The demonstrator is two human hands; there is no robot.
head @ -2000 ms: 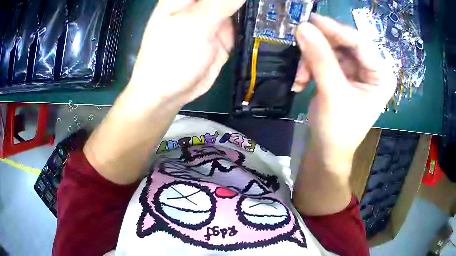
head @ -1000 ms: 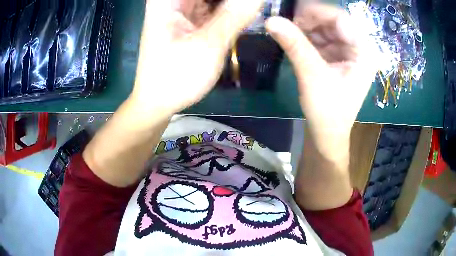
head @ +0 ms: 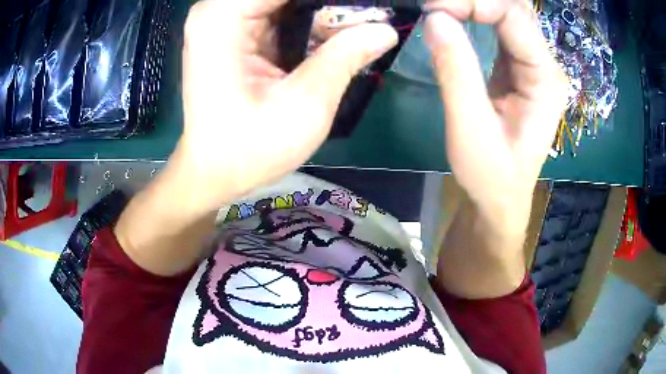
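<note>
A black plastic housing (head: 353,108) is held tilted at the top centre, its upper end cut off by the picture's edge. A shiny circuit board (head: 343,16) shows in its upper part, with a thin red wire (head: 406,28) near the right edge. My left hand (head: 263,91) grips the housing from the left, its thumb lying across the board. My right hand (head: 496,88) is just right of the housing, thumb and forefinger close together by its upper right corner. Whether they pinch anything is too small to tell.
Glossy black blister trays (head: 73,69) lie at the left of the green bench mat (head: 398,139). A glittering heap of boards with orange tails (head: 584,66) lies at the right. A pale, rounded, clear item (head: 423,55) shows behind the right thumb. Red stools and a carton of black trays stand below.
The housing has tilted, and its lower end has moved up and left. The orange flex cable no longer shows. My left thumb now lies over the board; my right fingers have moved to the upper right corner.
</note>
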